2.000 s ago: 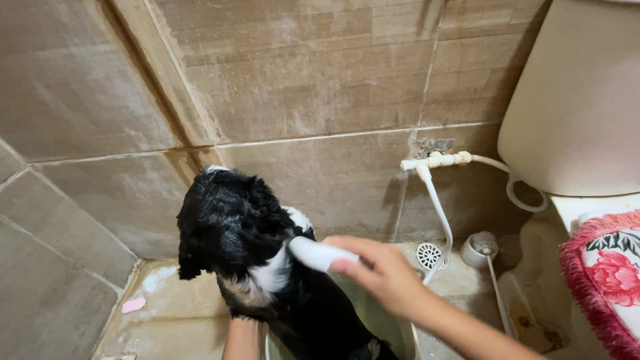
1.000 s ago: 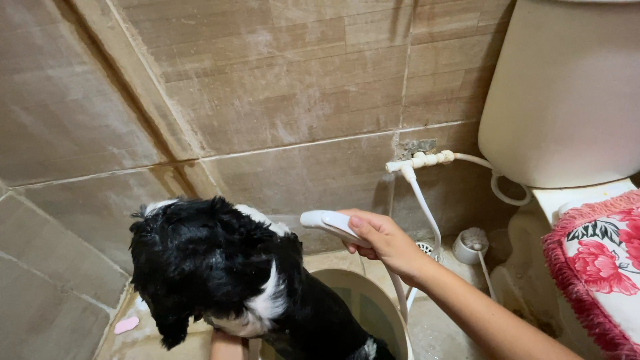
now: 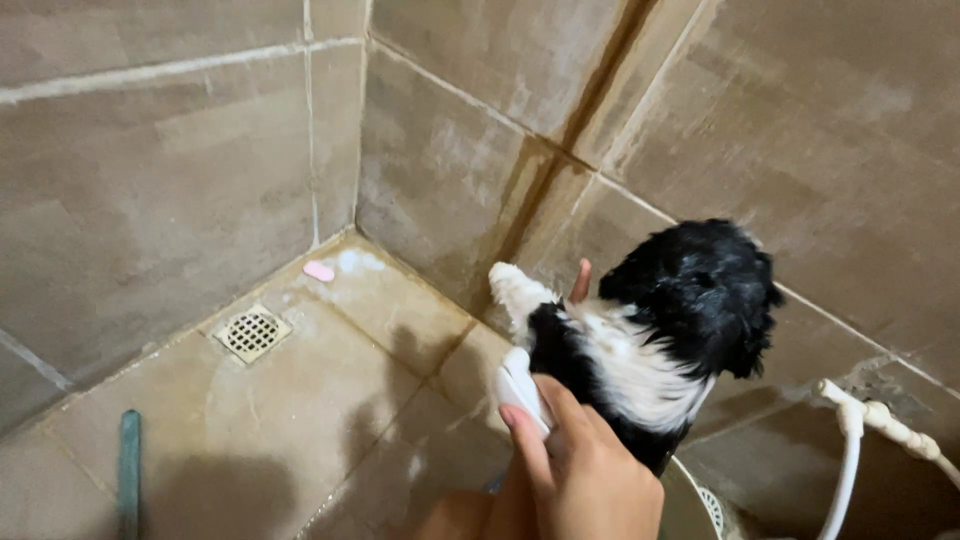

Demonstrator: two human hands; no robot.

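Observation:
A wet black-and-white dog (image 3: 637, 367) stands upright at the right of centre, its head turned away and one white foreleg stretched out to the left. My right hand (image 3: 592, 457) grips a white handheld sprayer head (image 3: 521, 390) close against the dog's side. From below, my left arm reaches up to the dog's chest. My left hand (image 3: 581, 281) is mostly hidden behind the dog, with one finger showing between the foreleg and the head. The dog's lower body is in or over a pale tub (image 3: 694, 487), partly hidden.
Brown tiled walls (image 3: 450, 180) meet in a corner at the back. On the wet floor lie a square drain grate (image 3: 253, 333), a pink piece of what looks like soap (image 3: 319, 271) and a teal stick-like object (image 3: 129, 472). A white valve (image 3: 874, 420) with a hose is at the right; a round drain (image 3: 709, 510) lies beside the tub.
The view has swung left, bringing the square drain in and the toilet out. My right hand has brought the sprayer from above the tub to the dog's side. The dog's white foreleg now shows, stretched out.

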